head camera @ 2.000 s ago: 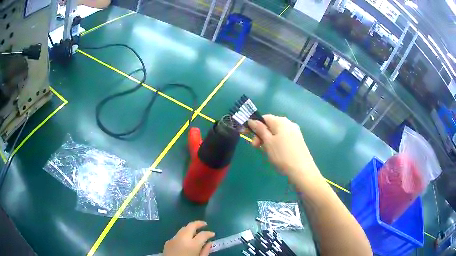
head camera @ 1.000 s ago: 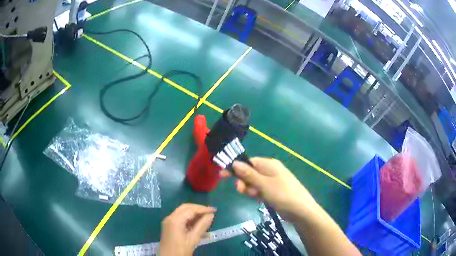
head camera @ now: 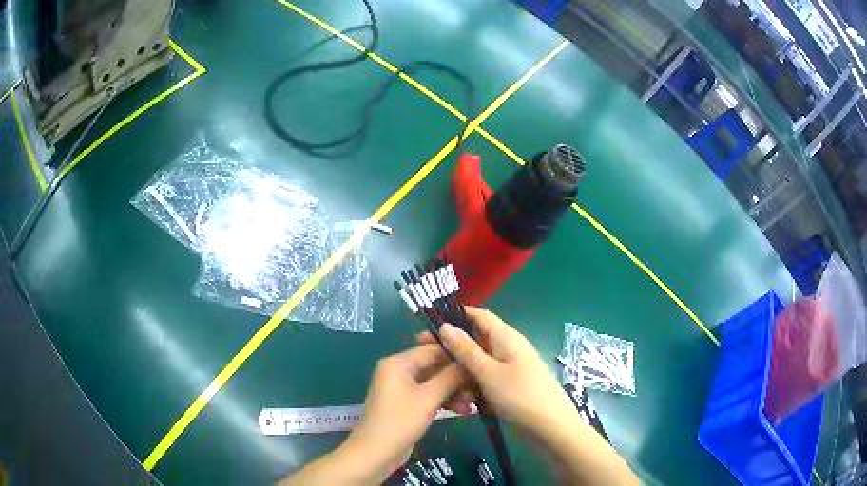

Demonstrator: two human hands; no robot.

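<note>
My right hand [head camera: 494, 365] holds a small fan of black wires [head camera: 439, 311] with white marker sleeves [head camera: 430, 287] near their ends, pointing up and left. My left hand [head camera: 404, 394] is against the same wires just below and left; its fingertips are partly hidden behind them. The red heat gun [head camera: 490, 256] stands behind the wires, its black nozzle [head camera: 561, 166] up and tilted right. A steel ruler [head camera: 309, 420] lies partly under my left hand. More black wires with white sleeves [head camera: 433, 469] lie at the bottom edge, partly hidden by my forearms.
Clear plastic bags [head camera: 257, 237] lie at left, with a loose white sleeve [head camera: 380, 228] beside them. A small zip bag of sleeves [head camera: 599, 361] is right of my hands. A blue bin [head camera: 741, 399] holds a bag of red-pink parts [head camera: 800, 351]. The black cord [head camera: 285, 128] loops behind; a metal machine [head camera: 105, 71] stands upper left.
My right hand has brought the wire fan down from the gun's nozzle toward me. My left hand has moved right and joined it at the wires. The view has shifted downward and left.
</note>
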